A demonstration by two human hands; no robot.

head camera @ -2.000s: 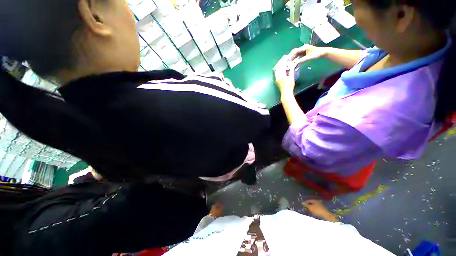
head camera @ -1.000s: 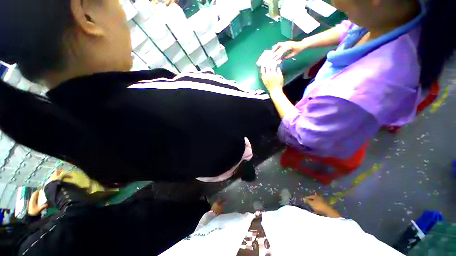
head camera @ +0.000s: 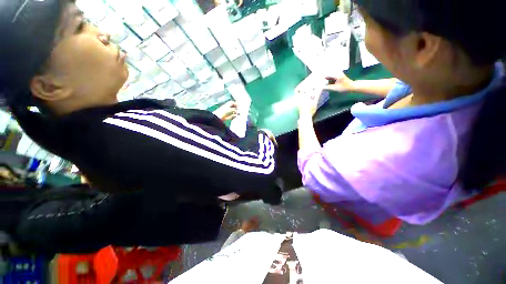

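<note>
My left hand (head camera: pixel 249 224) is small, dark and blurred beside my white shirt; its fingers and anything in them cannot be made out. My right hand does not show. In front of me, rows of white folded boxes (head camera: pixel 161 41) with teal edges stand on the green bench (head camera: pixel 269 91). A coworker in purple holds a white carton (head camera: pixel 312 91) in both hands over the bench. A coworker in black with white stripes has a hand at a white flat piece (head camera: pixel 240 113).
The two coworkers are close in front, left and right. A red stool (head camera: pixel 383 226) is under the purple-clad one. An orange-red object (head camera: pixel 83 269) and a blue crate (head camera: pixel 25 270) are at bottom left. Grey floor (head camera: pixel 466 244) with scraps lies right.
The coworker in black has turned, showing more of the face, with a hand now at a white piece on the bench. My right hand has gone out of sight. The orange-red object has come into view.
</note>
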